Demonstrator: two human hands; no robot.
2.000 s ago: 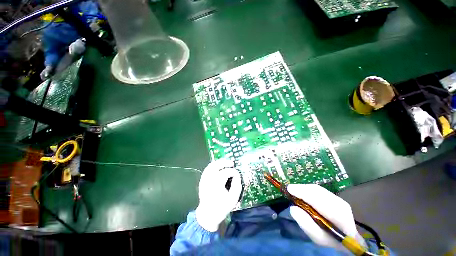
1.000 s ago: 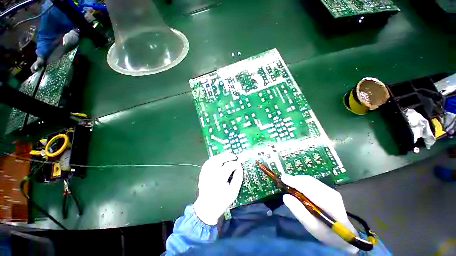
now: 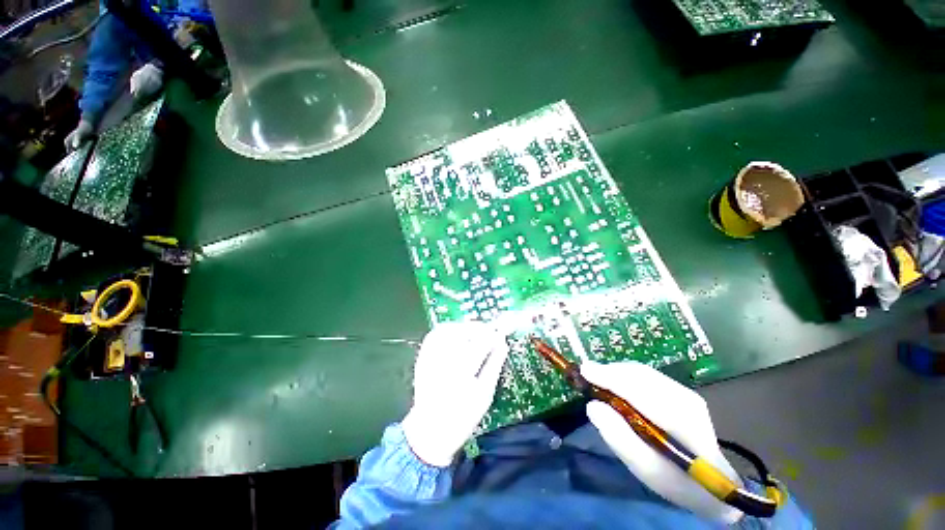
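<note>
A green printed circuit board (image 3: 508, 243) lies on the bench before me, slightly turned. My right hand (image 3: 658, 430), in a white glove, holds the soldering iron (image 3: 632, 419) like a pen. Its tip is at the lower middle of the board; contact cannot be told. My left hand (image 3: 454, 385), gloved, rests over the board's lower left edge, fingers closed on the solder wire (image 3: 290, 336). The wire runs in from the left across the bench; its end at my fingers is hard to make out.
A clear fume funnel (image 3: 301, 109) stands beyond the board. A yellow-black pot (image 3: 759, 200) and black tray (image 3: 850, 197) are at right. A yellow ring (image 3: 116, 304) in a black holder and dark-handled pliers (image 3: 147, 414) are at left. Another person's gloved hands touch a board (image 3: 116, 171) at upper left.
Over two seconds the view has shifted a little and the iron's tip has moved slightly left and up on the board. My left fingers have changed pose slightly. Both hands keep their hold.
</note>
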